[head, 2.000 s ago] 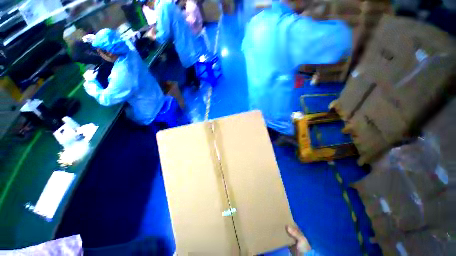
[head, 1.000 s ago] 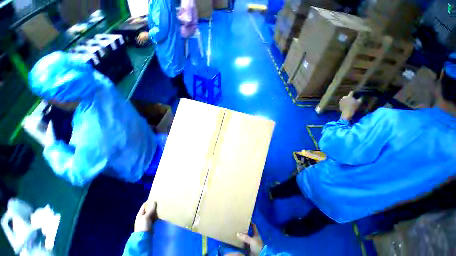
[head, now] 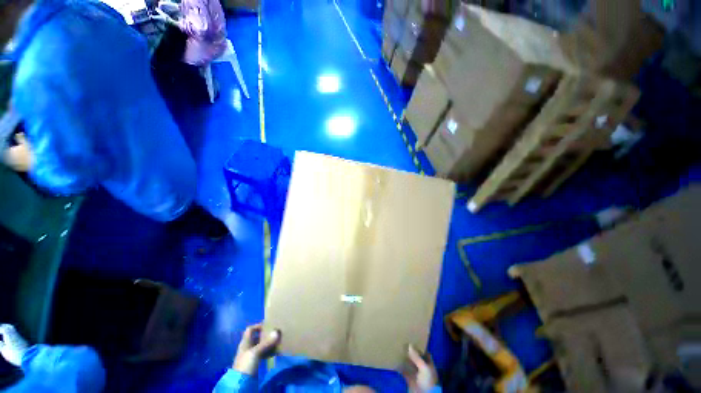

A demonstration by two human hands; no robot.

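Observation:
A closed brown carton [head: 361, 253] is held up in front of me, its taped centre seam facing me and a small white mark on the lower seam. My left hand [head: 256, 350] grips its lower left corner, with the thumb on the cardboard. My right hand [head: 420, 370] is at its lower right edge, partly hidden behind the carton. Blue sleeves show at both wrists. The carton's far and under sides are hidden.
A blue stool [head: 257, 175] stands beyond the carton's left edge. A person in blue [head: 100, 107] stands at the upper left. Stacked cartons [head: 492, 77] and a yellow pallet jack [head: 492, 341] are on the right. An open box [head: 157, 318] is at lower left.
The carton has tilted more upright and shifted slightly right, still in both hands. The person in blue on the right has left view. The blue stool and stacked cartons are nearer.

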